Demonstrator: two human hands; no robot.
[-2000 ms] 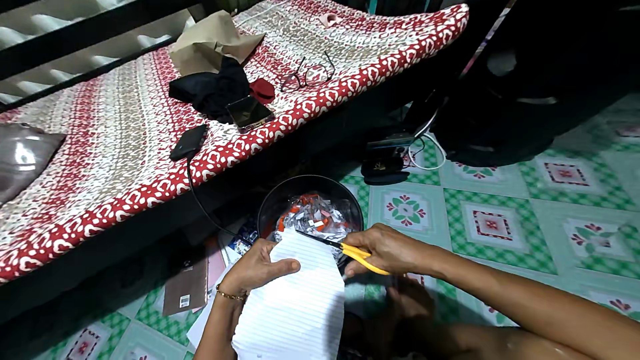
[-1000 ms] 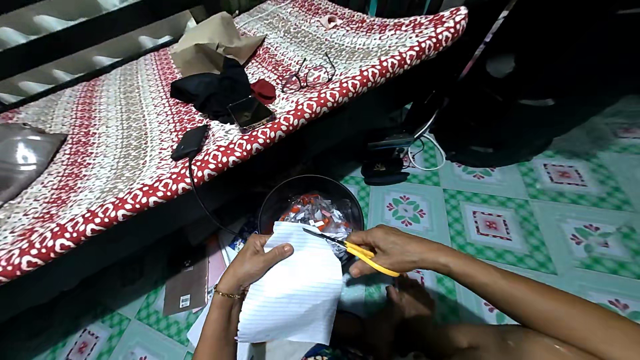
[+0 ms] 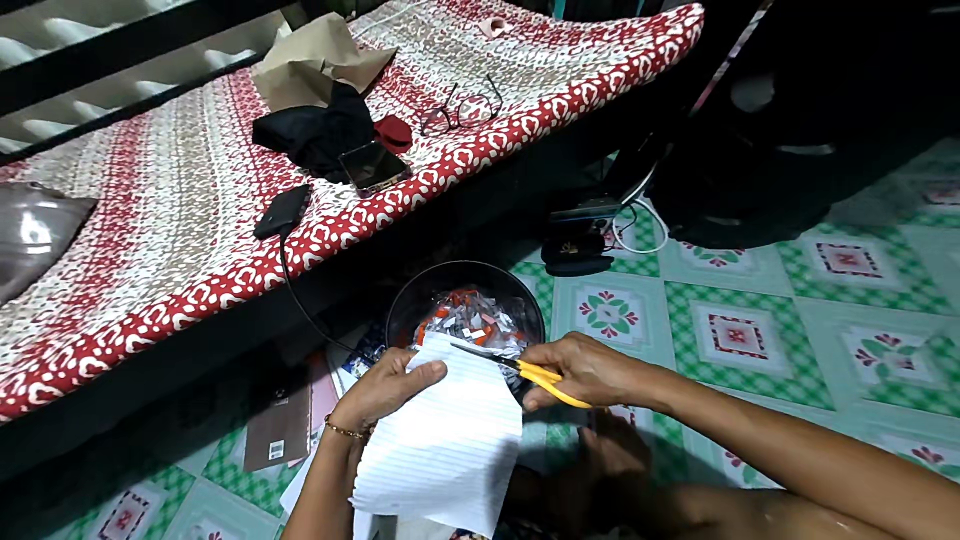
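My left hand pinches the upper left edge of a lined white sheet of paper, thumb on top. In my right hand are yellow-handled scissors, their dark blades lying at the top edge of the sheet; whether the blades are parted is hard to tell. Just beyond the paper stands a round black bin holding plastic wrappers and orange and white scraps. The sheet's top overlaps the near side of the bin.
A bed with a red patterned cover bears a phone, eyeglasses, a black cloth, brown paper and a corded black device. Notebooks lie on the tiled floor at left; a dark case and white cable lie beyond the bin.
The paper and my left hand have shifted a little between frames, and the scissors' angle at its top edge has changed slightly. Both hands keep their hold.
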